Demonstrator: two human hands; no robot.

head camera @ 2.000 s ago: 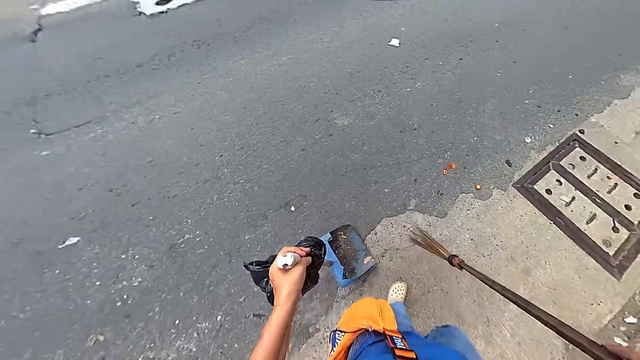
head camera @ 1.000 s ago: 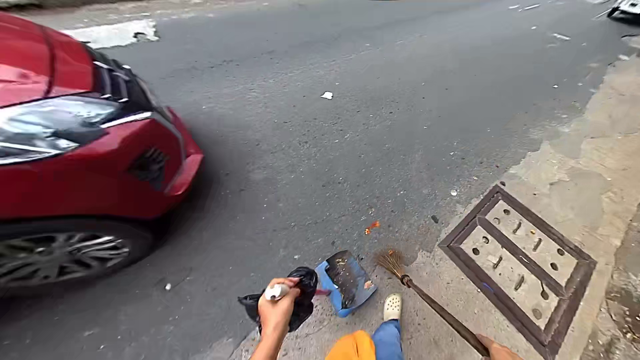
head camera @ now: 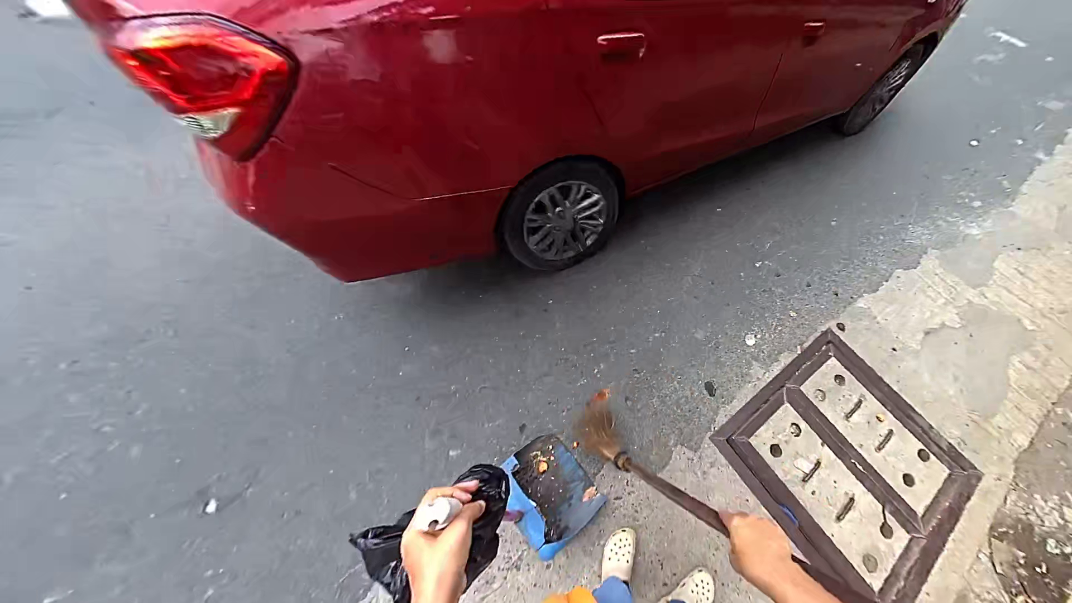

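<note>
My left hand (head camera: 440, 536) is closed around the white-topped handle (head camera: 437, 512) of a blue dustpan (head camera: 557, 494), with a black plastic bag (head camera: 486, 511) bunched beside it. Dark dirt and small scraps lie in the pan. My right hand (head camera: 754, 544) grips the wooden handle (head camera: 678, 494) of a stick broom. The broom's blurred bristles (head camera: 599, 431) are on the asphalt just right of the pan's upper edge, touching or close to an orange scrap (head camera: 600, 396).
A red car (head camera: 469, 109) fills the upper part of the road, its rear wheel (head camera: 564, 222) above the broom. A framed drain cover (head camera: 846, 461) lies at the right in the concrete edging (head camera: 971, 335). My feet in pale clogs (head camera: 619, 553) stand below the dustpan.
The red car, out of view at first, then at the left, has moved rightward across the road. The broom's bristles have moved to the orange scrap. My right hand has come fully into view.
</note>
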